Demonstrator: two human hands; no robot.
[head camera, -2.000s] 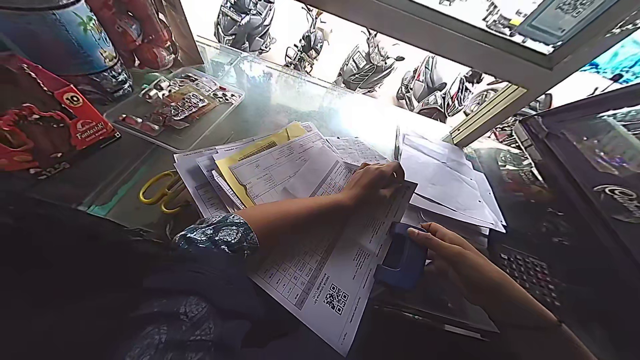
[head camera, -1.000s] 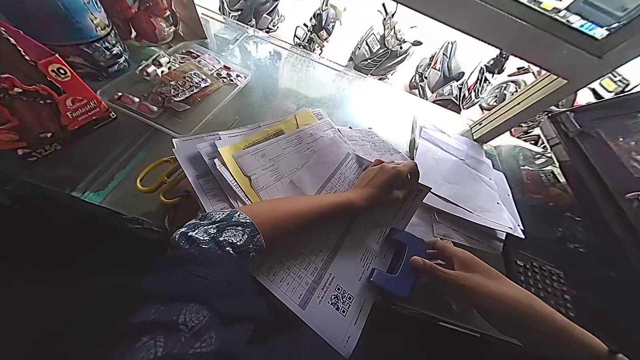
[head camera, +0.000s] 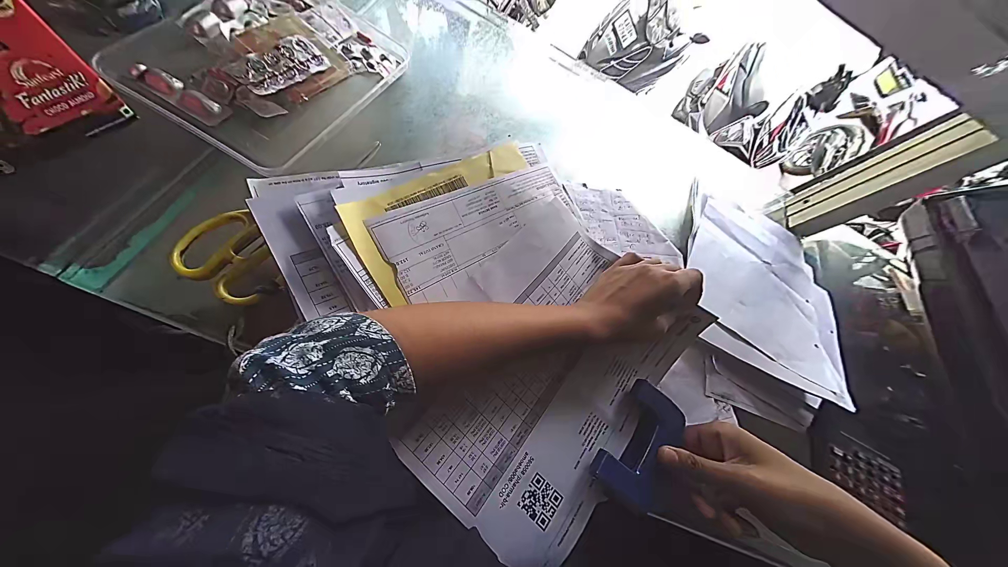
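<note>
My left hand lies closed over the upper right edge of a printed sheet, its fingers curled. My right hand grips a blue two-hole paper punch, whose open side sits at the sheet's right edge. Whether the paper is inside its slot is hard to tell. Under and beyond my left forearm lie more printed papers, with a yellow sheet among them. Another stack of white papers rests to the right of my left hand.
Yellow-handled scissors lie left of the papers on the glass counter. A clear plastic tray holds small packets, beside a red box. A keypad is at the right. Parked motorcycles show outside.
Since the oldest frame, the blue punch in my right hand has turned at the sheet's right edge. My left hand stays on the paper.
</note>
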